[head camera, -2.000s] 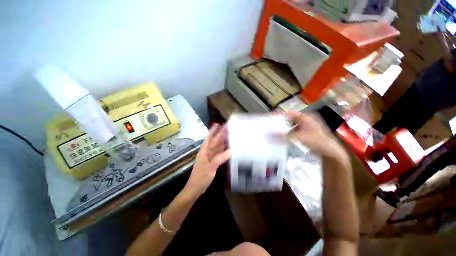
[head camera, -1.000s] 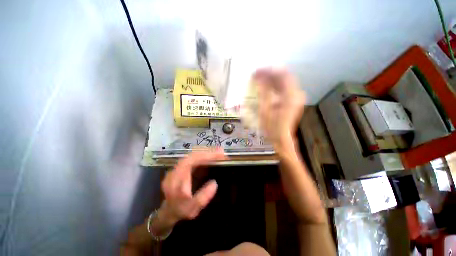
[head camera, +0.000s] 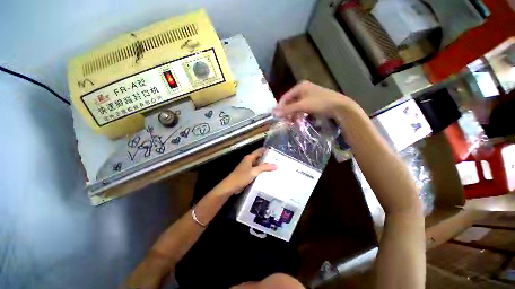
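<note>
A white product box (head camera: 280, 193) with dark product pictures at its lower end is held over my lap, tilted. A clear film bag (head camera: 302, 138) extends loose beyond its upper end. My left hand (head camera: 247, 171) grips the box's left side, thumb on its face. My right hand (head camera: 308, 103) pinches the upper end of the film. The cream-yellow heat sealer (head camera: 152, 76) stands ahead to the left with its red switch lit. Its long metal sealing bar (head camera: 186, 148) runs along the front, apart from the film.
The grey and orange shrink machine (head camera: 334, 65) is at the upper right, with a white box (head camera: 405, 22) by its ribbed roller (head camera: 370, 38). Another white box (head camera: 404, 124) lies at right near clear film. A red plastic stool (head camera: 484, 172) stands far right.
The bagged boxes seen on the sealer earlier are gone from it. A box in film is now held between both hands over my lap. The view has moved closer to the sealer.
</note>
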